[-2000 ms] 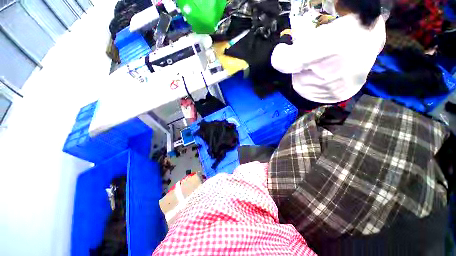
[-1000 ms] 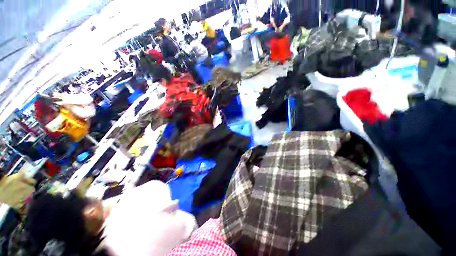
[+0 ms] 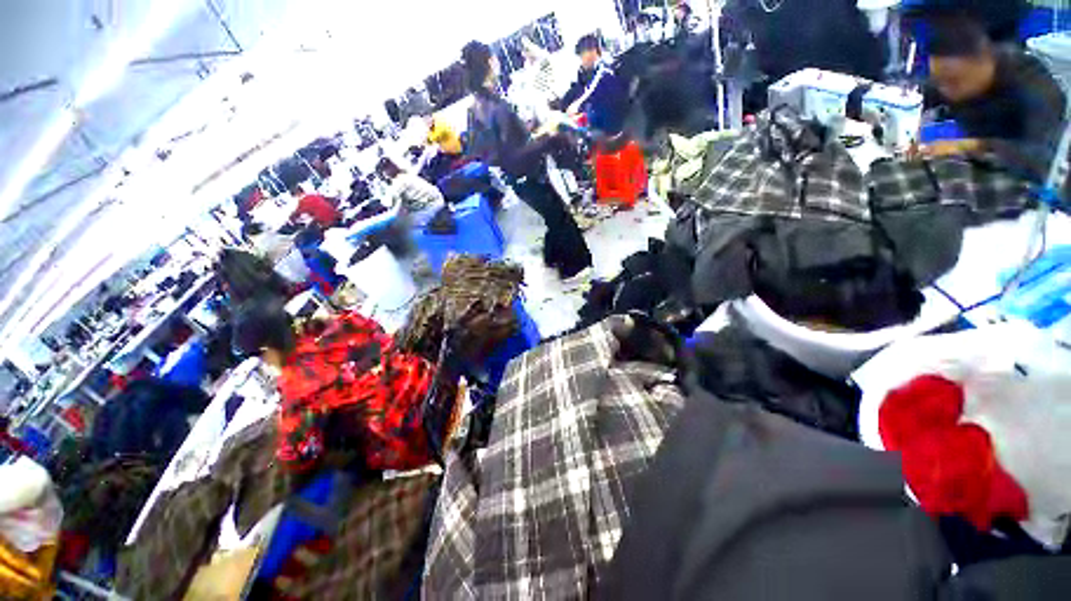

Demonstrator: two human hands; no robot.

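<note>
A garment with plaid lining (image 3: 564, 446) in black, grey and cream checks hangs close in front of me at the bottom middle. Its plain dark outer cloth (image 3: 763, 505) spreads to the right of the lining. Neither of my hands shows; whether they are under the cloth or out of the picture cannot be told.
Plaid and dark garments (image 3: 810, 235) are heaped on a white table edge (image 3: 822, 346) at right, near a sewing machine (image 3: 846, 100) and a seated person. Red cloth (image 3: 951, 452) lies right. A person in red (image 3: 352, 387) sits left. Someone stands in the aisle.
The view has swung away from the white machine table and the person in white, towards the aisle and right-hand tables. The plaid garment stays in front of me, now lower and further left.
</note>
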